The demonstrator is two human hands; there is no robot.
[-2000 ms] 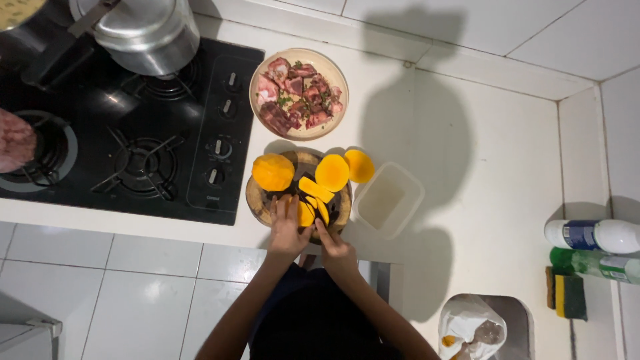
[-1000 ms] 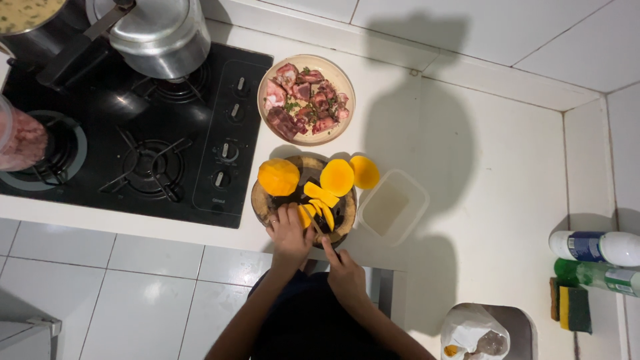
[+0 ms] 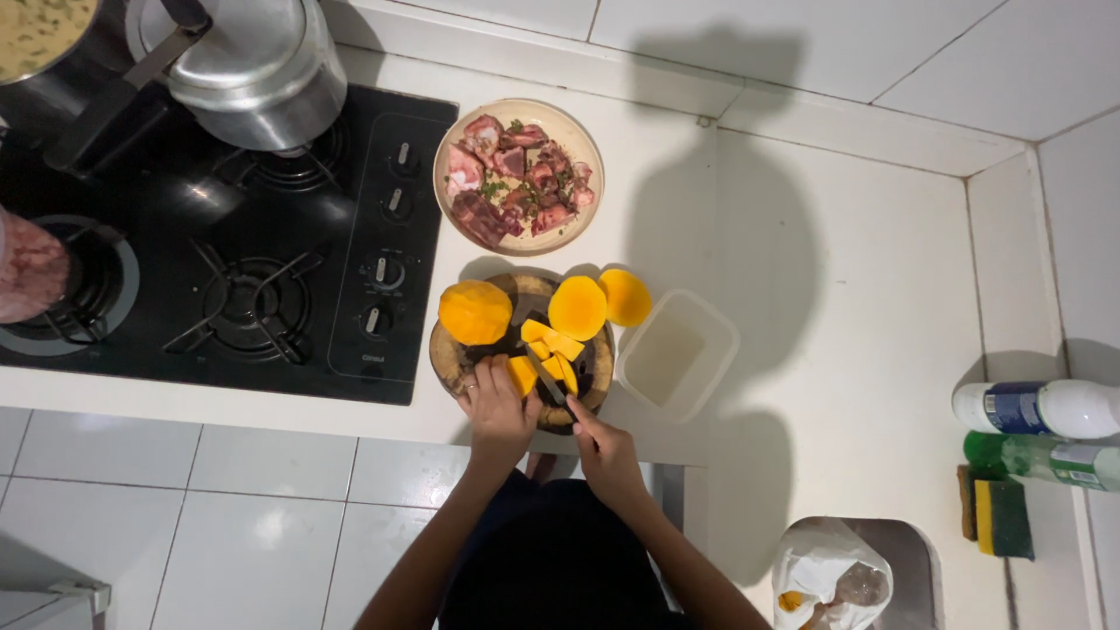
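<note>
On a round wooden cutting board (image 3: 444,363) lie several pieces of peeled orange squash (image 3: 553,339). My left hand (image 3: 500,404) presses a squash piece (image 3: 522,374) against the board with its fingertips. My right hand (image 3: 606,448) grips a kitchen knife (image 3: 546,374), its blade pointing up and left beside that piece. A large peeled squash chunk (image 3: 475,312) sits at the board's upper left, and a round cut piece (image 3: 577,308) at its upper right. Another round piece (image 3: 626,297) lies just past the board's edge, by a translucent plastic container (image 3: 678,354).
Above the board stands a plate of raw meat (image 3: 519,178). The black gas cooktop (image 3: 254,297) at left carries a pressure cooker (image 3: 260,74) and another pot (image 3: 66,96). At right are bottles (image 3: 1037,409), a sponge (image 3: 1004,518) and a sink holding a plastic bag (image 3: 831,573).
The squash pieces under my hands have shifted and are arranged differently. My left fingers now sit beside a wide piece, with the knife blade showing plainly between the pieces.
</note>
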